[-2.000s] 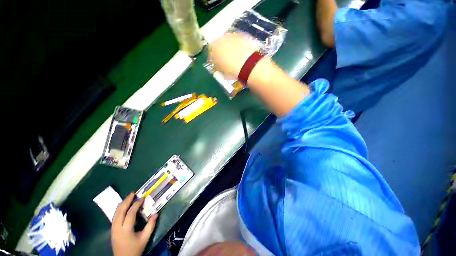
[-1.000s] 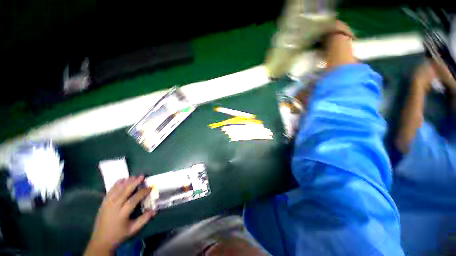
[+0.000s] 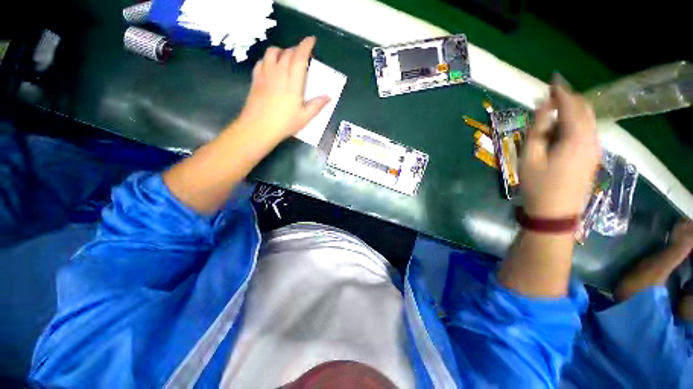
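Observation:
My left hand has its fingers spread, with the thumb over a white sheet on the dark green mat. An open phone housing lies right of the sheet, touched by neither hand. My right hand, blurred, is at the right beside another open housing and overlaps its right side. The fingers hide whether it grips that housing or anything else. Orange-yellow flex cables show at that housing's left edge, partly covered.
Another open housing lies by the white edge strip. White peeled strips and a ribbed cylinder are at upper left. Clear bags lie beyond my right hand. A translucent post and another person's arm are at right.
The view has turned. My left hand has left the near housing and is at the white sheet. My right hand has come back from the post, and a housing now shows beside it over the cables.

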